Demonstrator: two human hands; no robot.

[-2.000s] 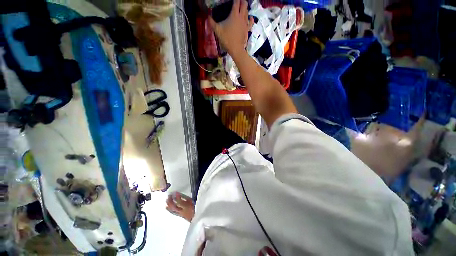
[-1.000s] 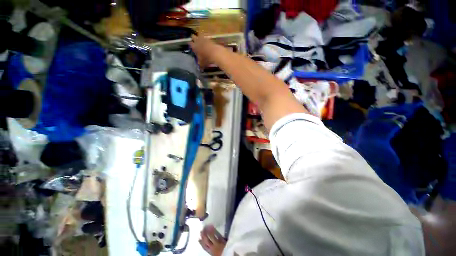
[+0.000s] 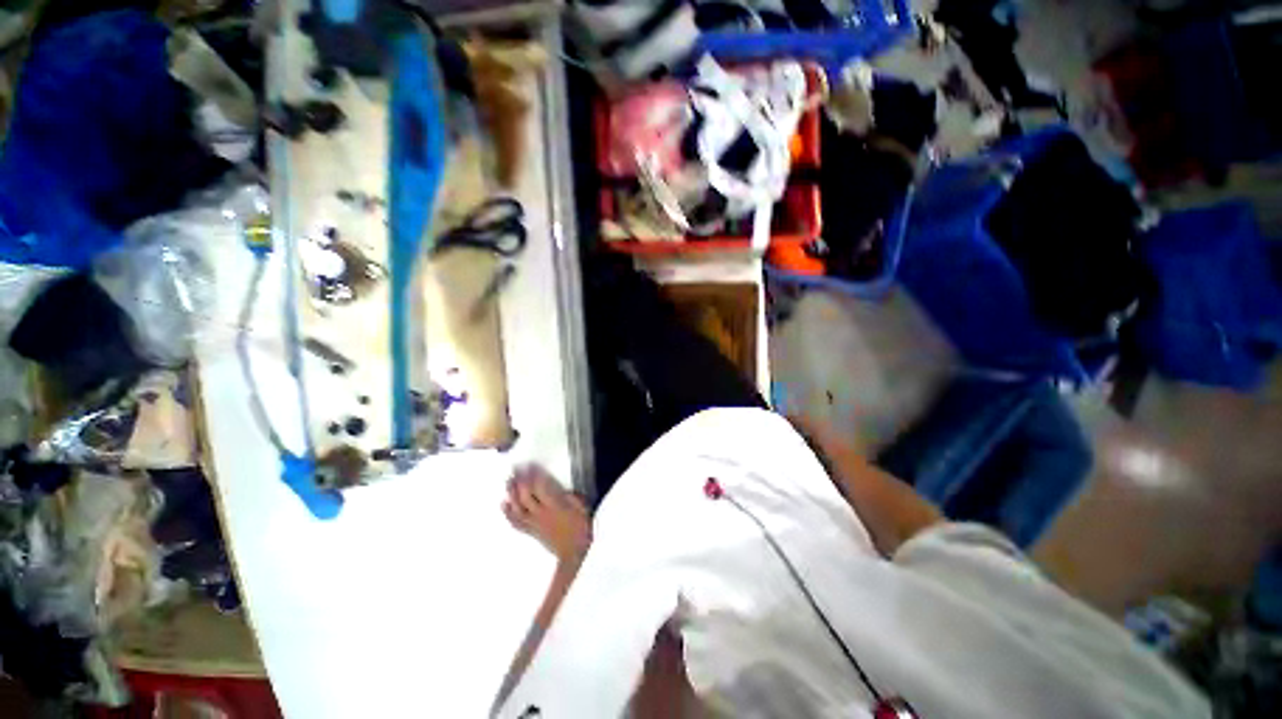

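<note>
My left hand [image 3: 546, 513] rests on the white table [image 3: 380, 604] near its right edge, below the sewing machine; nothing shows in it and its fingers are slightly apart. My right forearm [image 3: 875, 492] comes out of the white sleeve and passes behind my shirt front; my right hand is hidden. The white sewing machine [image 3: 331, 232] with a blue stripe lies along the table. Dark looped shears [image 3: 492, 228] lie beside it, with small snips [image 3: 495, 288] just below them.
A red basket [image 3: 703, 250] with white tape coils [image 3: 745, 134] stands right of the table. Blue crates [image 3: 956, 267] with dark fabric stand further right. Clear plastic bags [image 3: 162, 281] and a fabric pile [image 3: 106, 548] lie left. Dark cloth [image 3: 654, 365] hangs by the table edge.
My right arm has drawn back from the far end of the machine to beside my body, and its hand has gone out of sight. My left hand stays on the table. The view has shifted.
</note>
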